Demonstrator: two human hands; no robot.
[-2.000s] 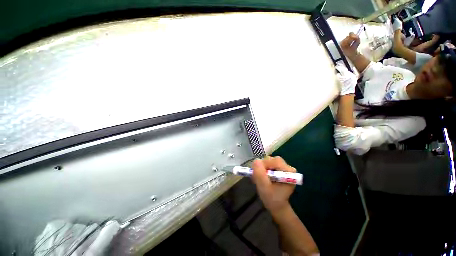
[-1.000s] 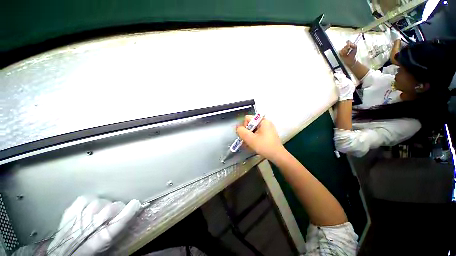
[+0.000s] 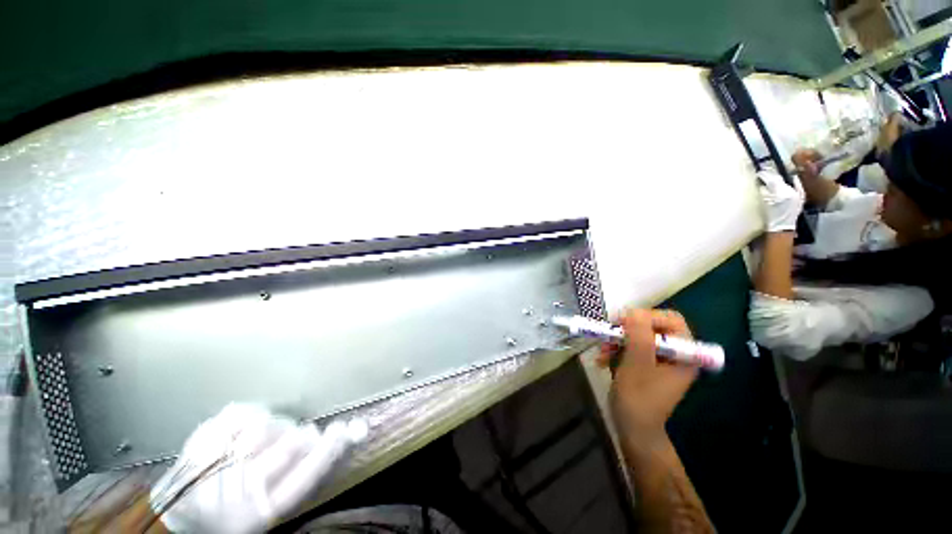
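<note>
A long shallow metal housing (image 3: 313, 334) lies on the bench, dark along its far rim and grey inside, with small studs on its floor and a perforated grille at each short end. My right hand (image 3: 649, 365) is bare and holds a white paint marker (image 3: 684, 350). The marker's tip is over the inside floor near the right grille (image 3: 587, 287); whether it touches cannot be told. My left hand (image 3: 256, 466), in a white glove, is on the near edge of the housing, its fingers partly over the rim.
Bubble wrap (image 3: 94, 198) covers the pale bench. A green belt (image 3: 418, 26) runs beyond it. At the right another person's gloved hand (image 3: 780, 200) holds a dark housing (image 3: 746, 115), with that person's sleeve (image 3: 835, 318) close to the bench edge.
The housing appears further right in view, and both its ends now show. My right hand has swung the marker from steeply slanted to nearly level, its tip nearer the right grille.
</note>
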